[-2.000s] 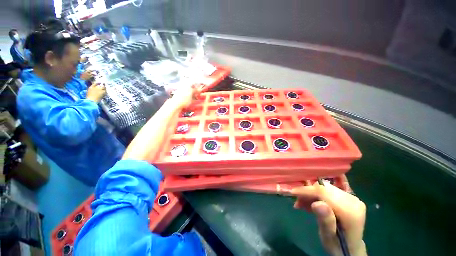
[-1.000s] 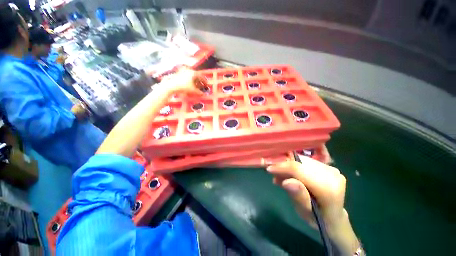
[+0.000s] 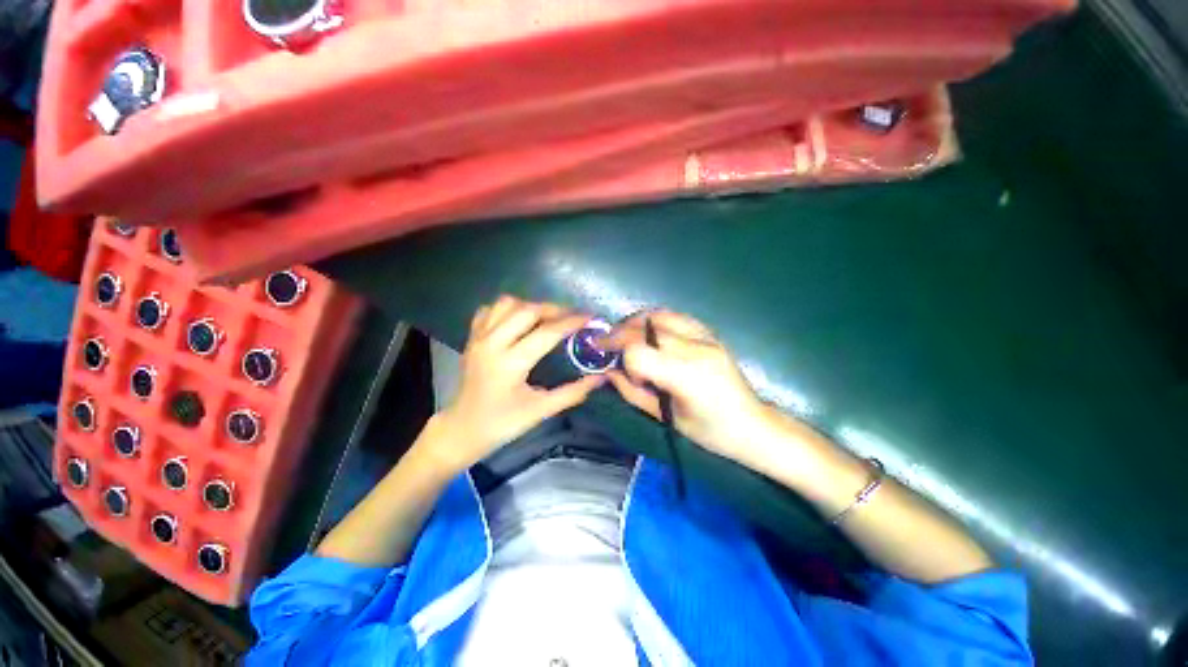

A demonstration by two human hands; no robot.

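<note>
A round smartwatch head (image 3: 593, 347) with a silver rim and a lit purplish screen is held over the near edge of the bench. My left hand (image 3: 515, 371) grips its rim between thumb and fingers. My right hand (image 3: 691, 378) has a fingertip on the screen and also holds a thin dark tool (image 3: 670, 437), which points down towards my body. The stacked red foam trays (image 3: 547, 111) stand at the top, with watch units in some pockets.
A second red foam tray (image 3: 293, 456) filled with watches lies lower at the left; one pocket looks darker. The shiny green bench mat (image 3: 912, 313) spreads to the right. Cardboard boxes (image 3: 169, 625) are at the bottom left.
The view has tilted down. My left hand has come back from the top tray and now holds a watch near my body. My right hand has left the lower tray's edge and joined it.
</note>
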